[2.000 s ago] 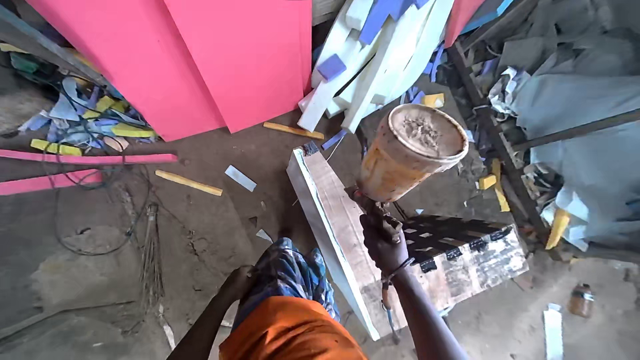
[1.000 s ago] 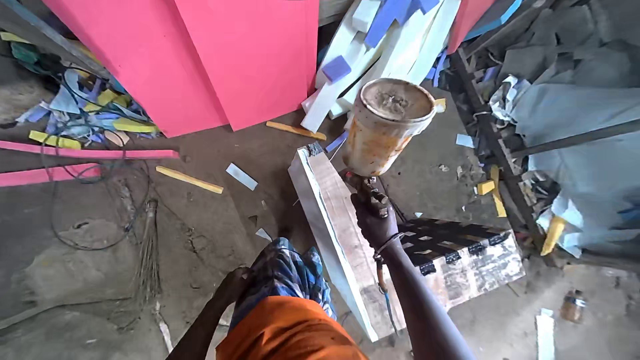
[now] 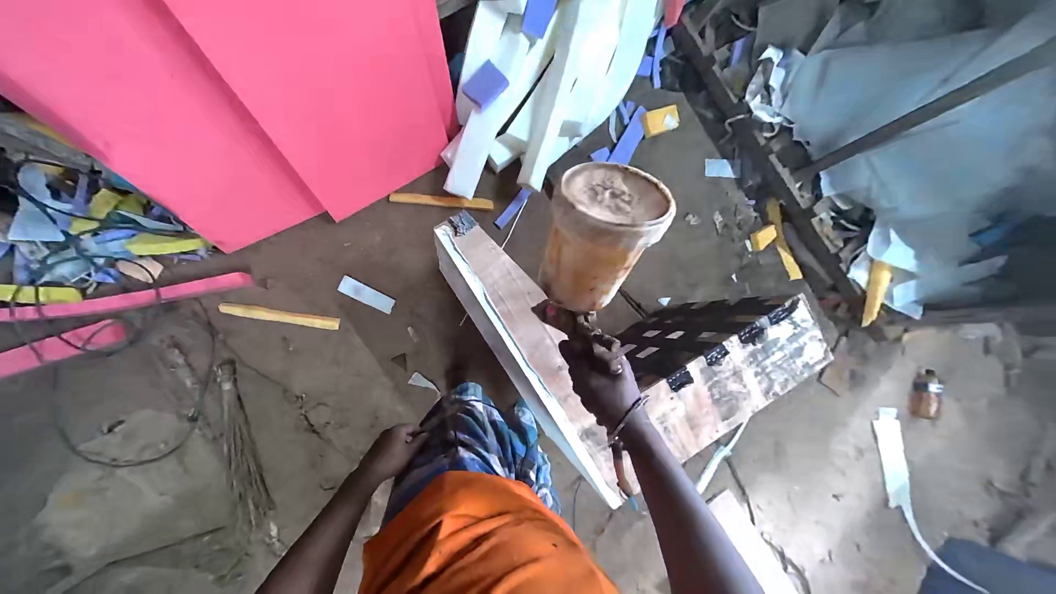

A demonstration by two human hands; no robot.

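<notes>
My right hand (image 3: 601, 367) is closed around a spray gun (image 3: 569, 320), whose body is largely hidden by my fingers. On top of it sits a stained plastic cup (image 3: 596, 252), with a pale crust over its top. A hose (image 3: 620, 470) hangs below my wrist. Beneath my right forearm lies an angled wooden frame (image 3: 532, 330) with a white foam edge and dark woven webbing (image 3: 689, 334) on its other arm. My left hand (image 3: 400, 445) rests against my patterned shorts, its fingers seeming to pinch the cloth.
Large pink foam sheets (image 3: 330, 99) stand at the upper left. White foam strips (image 3: 561, 82) are heaped at the top. Cables (image 3: 124, 462) and foam scraps (image 3: 74, 219) lie at left. A small bottle (image 3: 926, 394) stands on the floor at right, near a metal frame (image 3: 742, 140).
The cup and my right hand shift up and left between the first two frames, then back somewhat to the right. My left hand stays beside the shorts.
</notes>
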